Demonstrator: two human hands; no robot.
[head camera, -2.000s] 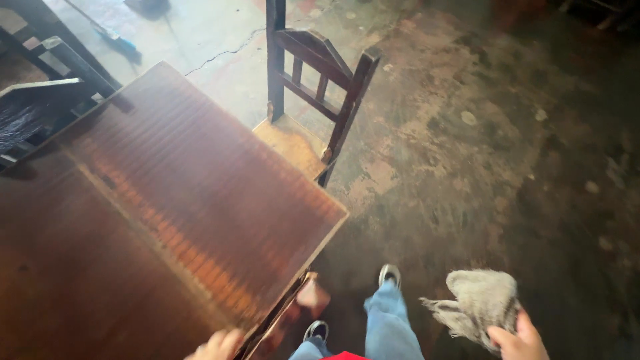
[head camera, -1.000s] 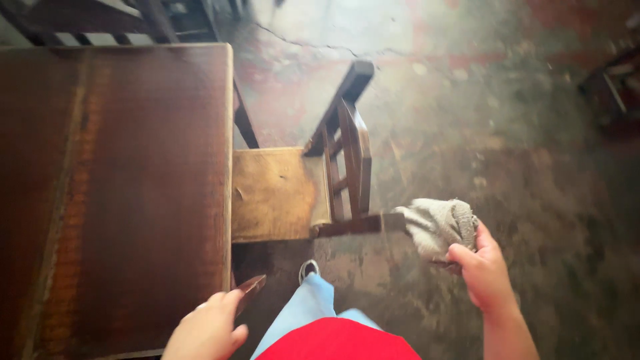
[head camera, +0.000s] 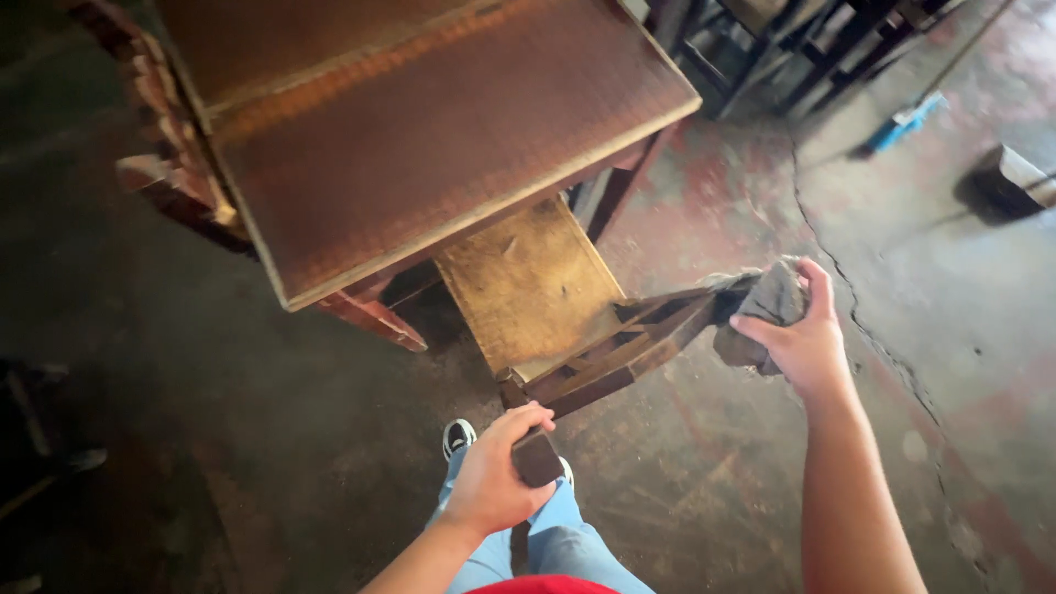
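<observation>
My left hand (head camera: 503, 470) grips the top of one back post of a dark wooden chair (head camera: 635, 355), near my legs. With my right hand (head camera: 796, 330) I hold a crumpled grey cloth (head camera: 763, 318) against the top of the chair's other back post, which the cloth mostly hides. The chair's worn, light wooden seat (head camera: 528, 280) reaches partly under a reddish-brown wooden table (head camera: 445, 132) with a pale, worn edge.
A second wooden chair (head camera: 165, 148) stands at the table's left side. More dark chairs (head camera: 792, 41) are at the top right. A blue broom head (head camera: 907, 124) and a dustpan (head camera: 1015, 177) rest on the cracked concrete floor (head camera: 907, 247).
My left hand has gone from the table's edge to the chair's back post. The cloth in my right hand, clear of the other post two seconds ago, now touches it. The view has turned strongly.
</observation>
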